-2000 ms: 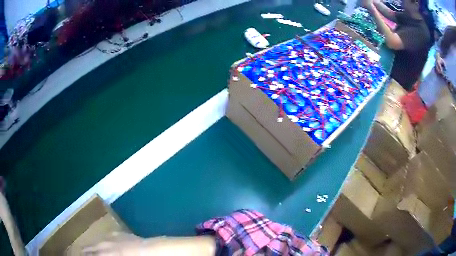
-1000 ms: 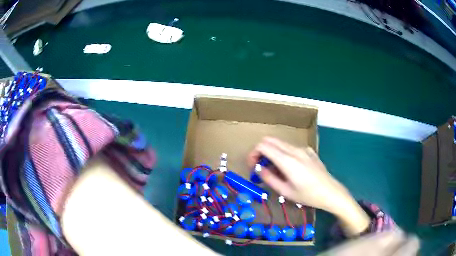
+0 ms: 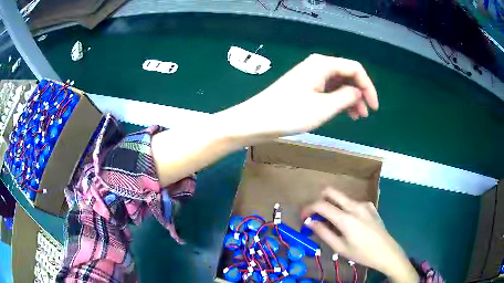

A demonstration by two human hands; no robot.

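My left hand [image 3: 337,91] is stretched over the green conveyor belt, fingers loosely curled and apart, with nothing visible in it. My right hand [image 3: 353,232] is low over the small brown carton [image 3: 315,151], with its thumb and fingers around a blue battery cell [image 3: 314,224]; the fingers partly hide it. Another blue cell [image 3: 298,239] lies on its side just left of it. Several upright cells [image 3: 295,253] with red wires and white connectors fill the carton's near left part. The carton's near edge is partly cut off.
On the belt [image 3: 199,94] lie a white shell with a wire [image 3: 248,59], a flat white plate [image 3: 160,66] and another white piece [image 3: 77,51]. A battery carton [image 3: 66,160] packed with cells stands left. Another carton [image 3: 489,237] is at the right edge.
My left hand has come up into view over the belt; its forearm was low left before. My right hand stays at the cell in the carton. The view has shifted, so the carton sits lower and further right.
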